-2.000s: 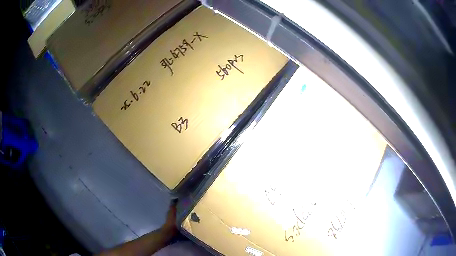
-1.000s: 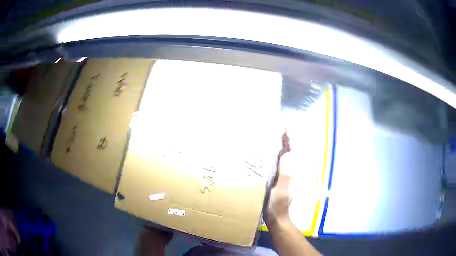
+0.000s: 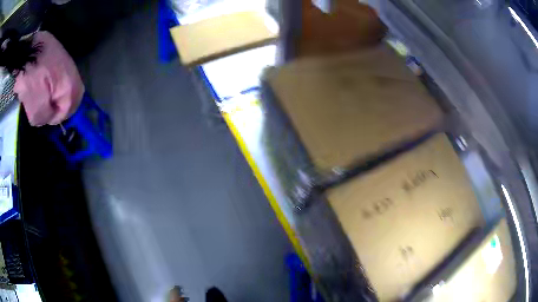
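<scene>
No hand of mine shows clearly. Covered stacks stand in a row along the bench on the right. The middle stack (image 3: 407,221) has a brown board top with blurred handwriting and dark, shiny sides. Another board-topped stack (image 3: 354,106) stands beyond it. A third stack (image 3: 472,274) is cut off at the lower right, with glare and a small green dot on top. The view is tilted and blurred.
Grey floor (image 3: 177,177) runs down the middle. A person in a pink top (image 3: 50,82) is at a blue stool (image 3: 88,133) on the left. Yellow tape (image 3: 259,174) edges the bench. A brown board (image 3: 227,35) lies at the far end. Another blue stool (image 3: 299,277) is below the bench edge.
The view has swung left along the bench to show the floor and a person. My hands, earlier at the sides of the nearest stack, have left the picture.
</scene>
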